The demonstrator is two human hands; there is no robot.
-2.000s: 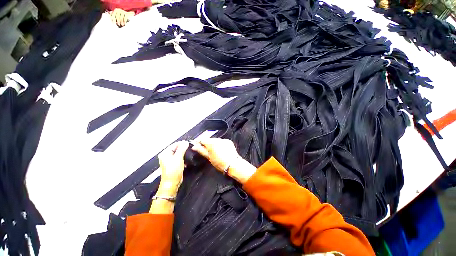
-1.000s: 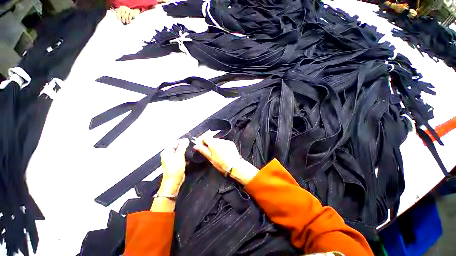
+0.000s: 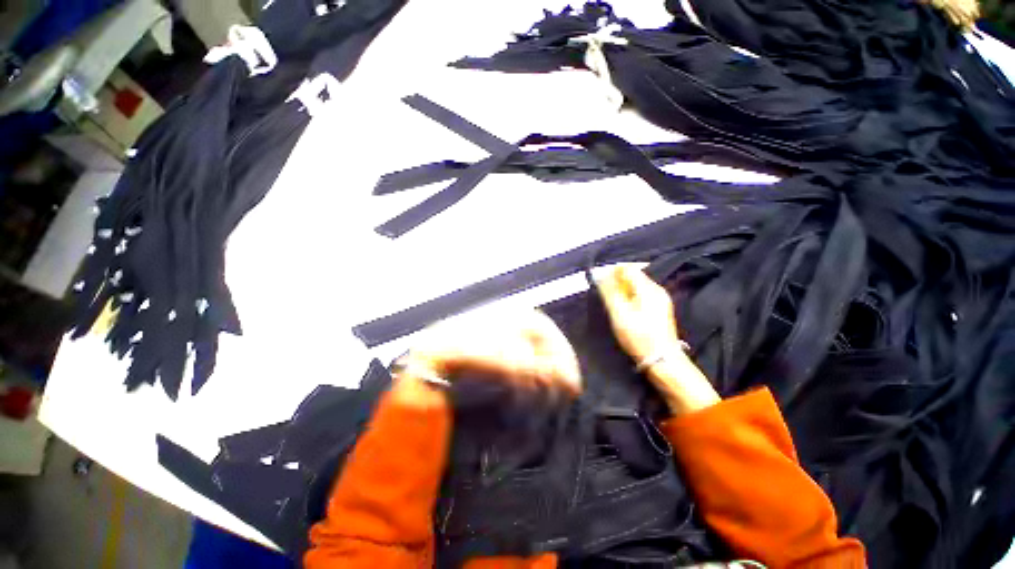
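Observation:
Black strips (image 3: 824, 245) lie in a large loose heap at the centre and right. One long strip (image 3: 479, 291) with a square end stretches left over the white table. My right hand (image 3: 640, 317) is at its near edge, fingertips pinched on a thin dark strip edge. My left hand (image 3: 506, 347) is motion-blurred, palm down over the near pile of strips (image 3: 301, 445); its fingers and anything in them cannot be made out.
The white table (image 3: 301, 278) curves round at the lower left. Tied black bundles with white ties (image 3: 245, 50) lie at the upper left, and another tied bundle (image 3: 601, 45) at the top. Crossed strips (image 3: 445, 189) lie beyond my hands. Something blue (image 3: 228, 547) is below the table edge.
The view has swung left, so the table contents sit further right. My hands have parted; my left hand has moved back toward me over the near pile. The other person's hand and red sleeve have left view.

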